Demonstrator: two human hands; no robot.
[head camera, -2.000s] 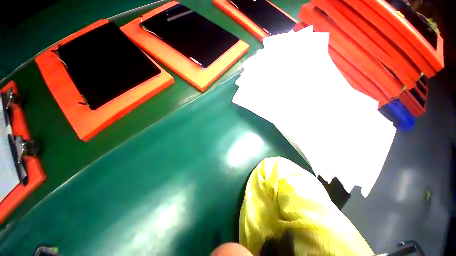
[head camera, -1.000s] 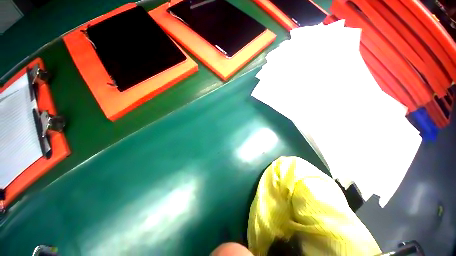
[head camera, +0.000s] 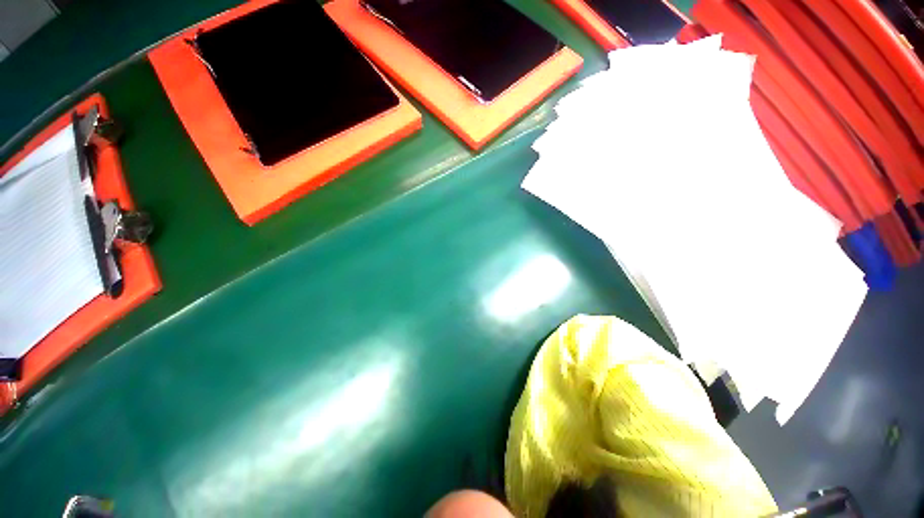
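Note:
Neither hand shows. A yellow striped sleeve (head camera: 618, 415) comes up from the bottom, right of centre; I cannot tell which arm it covers, and its hand is hidden or out of the picture. Just beyond it lies an uneven fan of white sheets (head camera: 689, 212) at the bench's right end. At the far left, a ribbed white sheet (head camera: 46, 248) covers a unit on an orange tray (head camera: 142, 278). Black clips with metal handles (head camera: 130, 225) hold its right edge. A bare black display unit (head camera: 294, 86) lies on another orange tray (head camera: 274, 197).
A second black unit (head camera: 471, 40) lies on an orange tray, and part of a third (head camera: 638, 18) shows at the top. Stacked orange-red trays (head camera: 811, 121) stand beyond the sheets. The glossy green bench (head camera: 334, 304) curves across the view. Grey floor (head camera: 861, 384) and something blue (head camera: 868, 255) show at right.
The view has turned left, so the trays, units and white sheets sit further right in the picture. More of the clipped sheet shows. The sleeve has shifted only slightly.

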